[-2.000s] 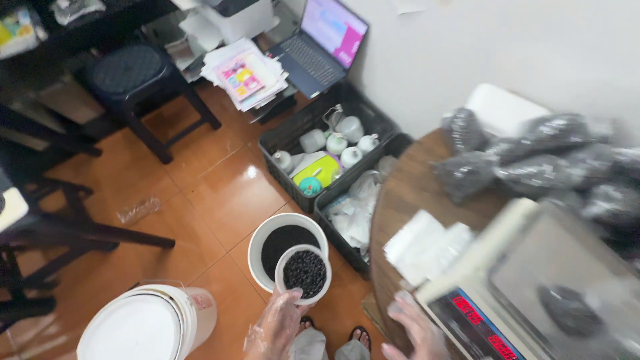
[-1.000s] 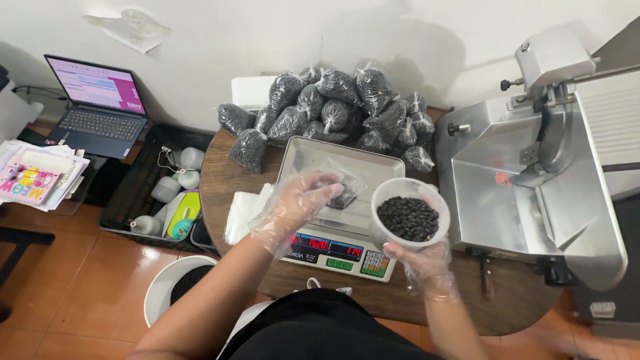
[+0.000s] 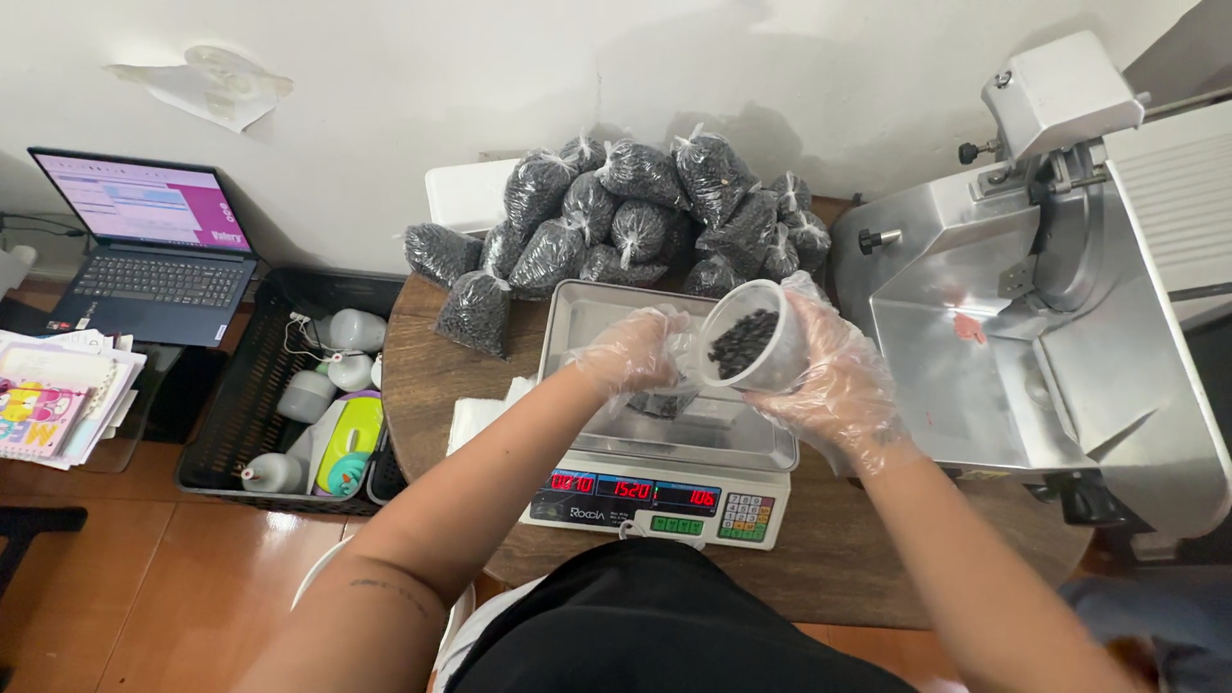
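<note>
My right hand (image 3: 828, 385), in a clear plastic glove, grips a translucent plastic tub (image 3: 756, 337) of small black beans or pellets, tilted toward the left. My left hand (image 3: 635, 356), gloved too, pinches the mouth of a clear plastic bag (image 3: 680, 361) at the tub's rim. Dark contents in the bag's lower part (image 3: 662, 402) lie on or just over the steel pan of a digital scale (image 3: 577, 318). The scale's red display (image 3: 630, 489) is lit. Behind the pan, tied clear bags with black contents (image 3: 640, 231) are piled on the round wooden table (image 3: 423, 337).
A steel meat slicer (image 3: 972, 366) stands on the right. White plastic bags (image 3: 472, 421) lie left of the scale. On the left are a laptop (image 3: 159, 279), papers (image 3: 115, 385) and a black crate (image 3: 221, 423) with bottles. A white container (image 3: 577, 164)-like box edge shows behind the pile.
The tub, upright over the scale's right side a second ago, has moved left and tilted against the bag. Two seconds ago it was over a bucket on the floor.
</note>
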